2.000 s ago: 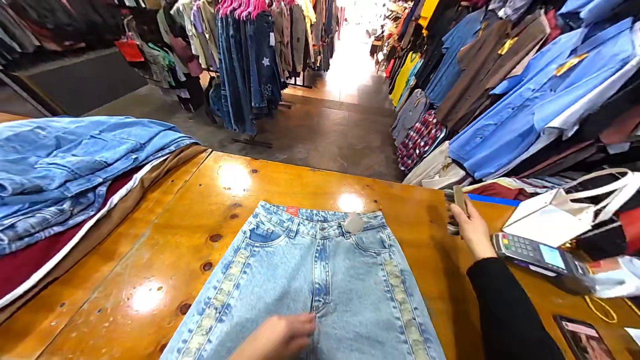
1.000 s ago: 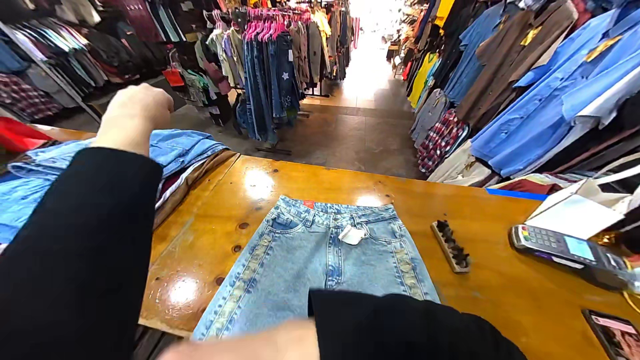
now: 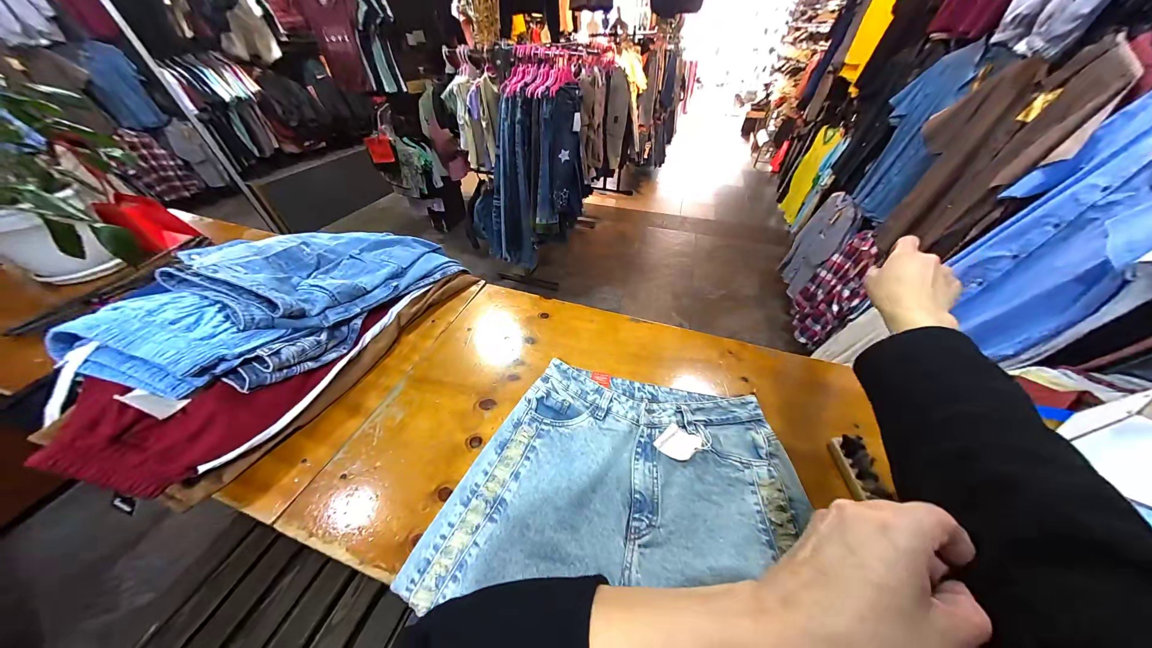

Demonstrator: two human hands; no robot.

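Light blue denim jeans (image 3: 576, 486) lie face up on the wooden table, with a patterned strip down each side. A white paper tag (image 3: 678, 442) hangs near the fly, and a red label (image 3: 600, 380) shows at the waistband. My left hand (image 3: 873, 571) is above the jeans' lower right side, fingers curled, close to my right sleeve; nothing shows in it. My right hand (image 3: 913, 283) is raised beyond the table's far right edge, curled, seen from the back, with nothing visible in it. Between the jeans and my right sleeve lies a wooden piece with dark tufts, likely a brush (image 3: 859, 468), partly hidden.
Folded denim (image 3: 297, 279) and maroon garments (image 3: 117, 432) are piled at the table's left. A potted plant (image 3: 54, 225) stands behind them. Clothes racks (image 3: 540, 162) stand ahead, and shirts (image 3: 1062, 234) hang close on the right. A white bag (image 3: 1116, 441) is at the right edge.
My right hand held the brush two seconds ago; the brush now lies on the table. My left hand, raised at the far left one second ago, is now low on the right; my right hand has risen.
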